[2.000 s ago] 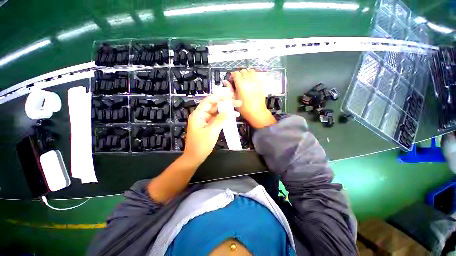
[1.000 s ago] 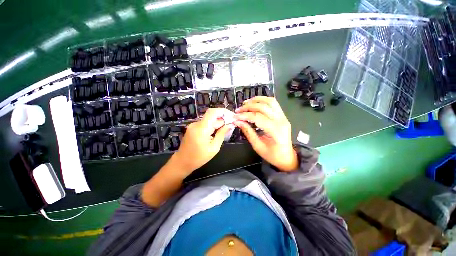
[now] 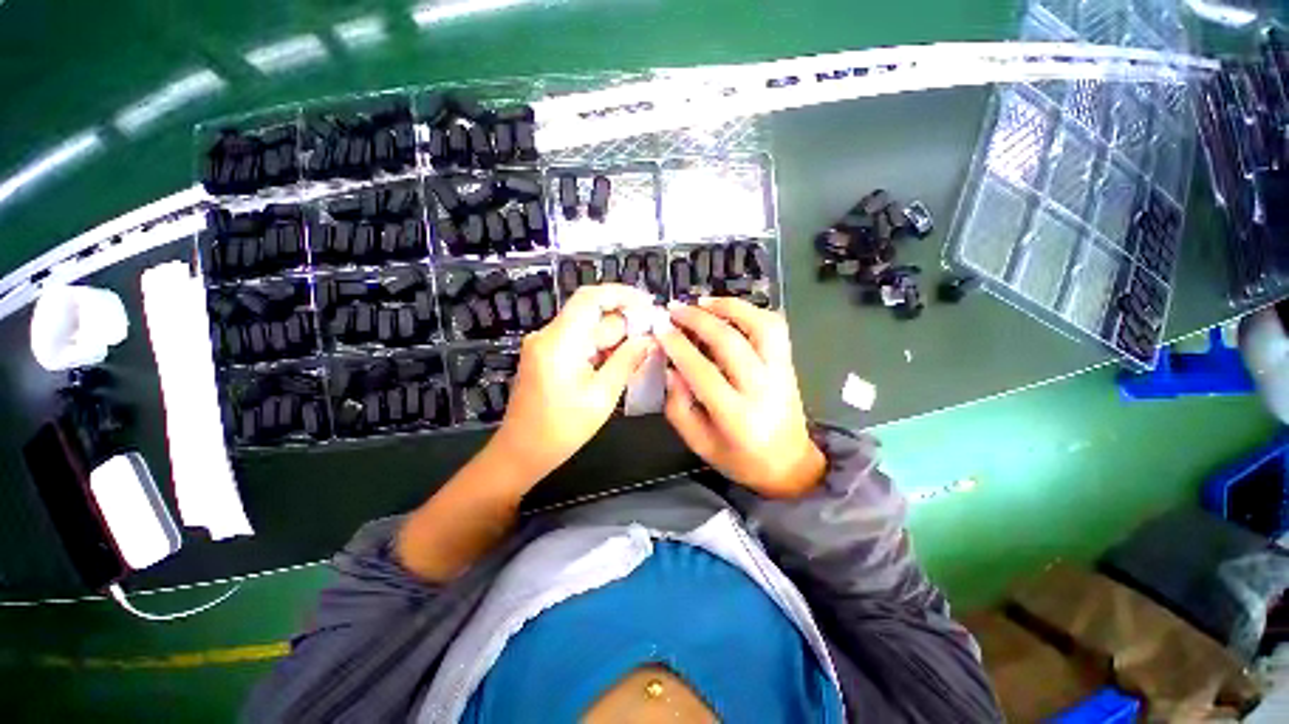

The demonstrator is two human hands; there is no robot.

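Note:
A white strip (image 3: 646,385) hangs down between my hands over the front of the clear compartment tray (image 3: 718,200). My left hand (image 3: 568,379) pinches the strip's upper end between thumb and fingers. My right hand (image 3: 738,393) is beside it, its fingertips at the strip's upper end; what they hold is too small to tell. Black moulded parts (image 3: 385,310) fill most tray pockets. One back pocket has two parts and the pocket right of it shows none. My hands hide some front pockets.
Loose black parts (image 3: 872,250) lie heaped right of the tray, with a pale square scrap (image 3: 858,392) below. A second clear tray (image 3: 1070,212) lies tilted at right. White strips (image 3: 195,403), a white round item (image 3: 79,328) and a white block (image 3: 134,509) lie left.
Two seconds ago my right hand was over the back pockets; it has come back beside my left hand. Since one second ago, more of the strip shows below the fingers. A pale scrap now lies at right.

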